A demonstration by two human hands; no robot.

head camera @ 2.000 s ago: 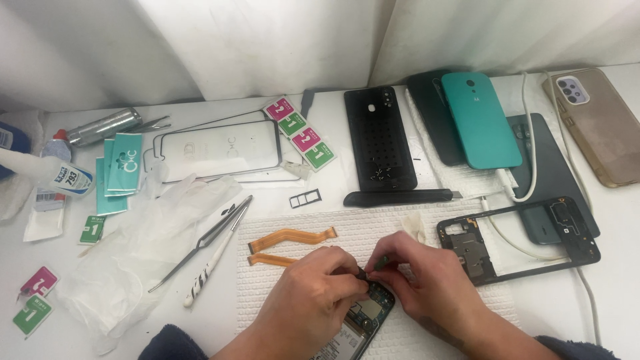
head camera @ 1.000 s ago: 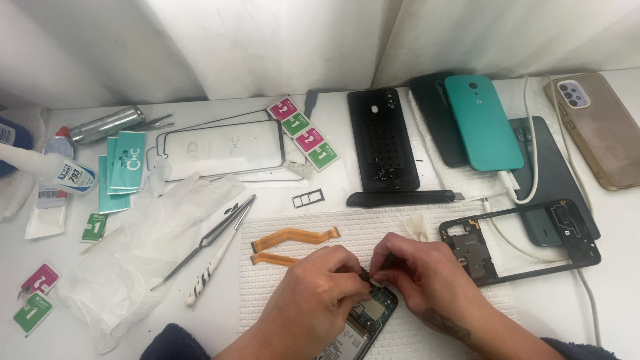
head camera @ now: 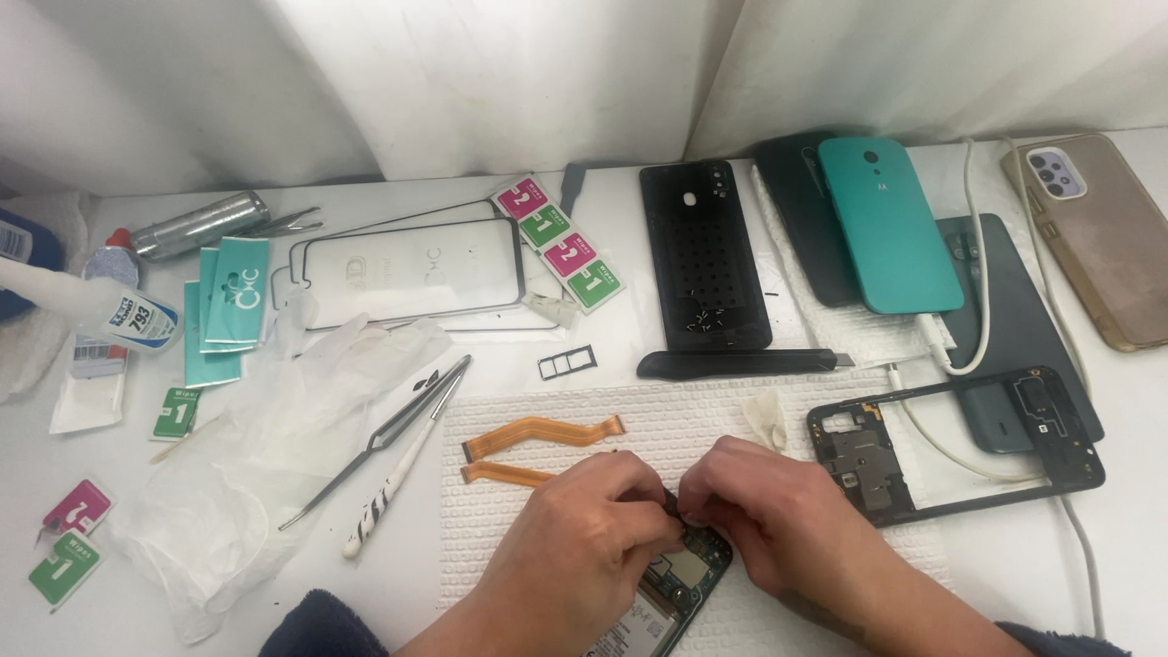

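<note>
An opened smartphone lies tilted on a white textured paper towel, its circuit board and battery exposed. My left hand is bent over the phone's upper left, fingers curled at its top edge. Across from it my right hand has its thumb and fingers pinched at the same top edge. The fingertips hide whatever is between them, so I cannot tell if either holds a small part. Two orange flex cables lie just beyond my left hand. A black phone mid-frame rests to the right.
Tweezers and a white-handled tool lie left, beside crumpled translucent plastic. Behind are a SIM tray, a black utility knife, a black back cover with tiny screws, framed screen glass and a teal phone. A glue bottle stands at left.
Both hands stay at the phone's top edge, with only small shifts of the fingers and the right wrist.
</note>
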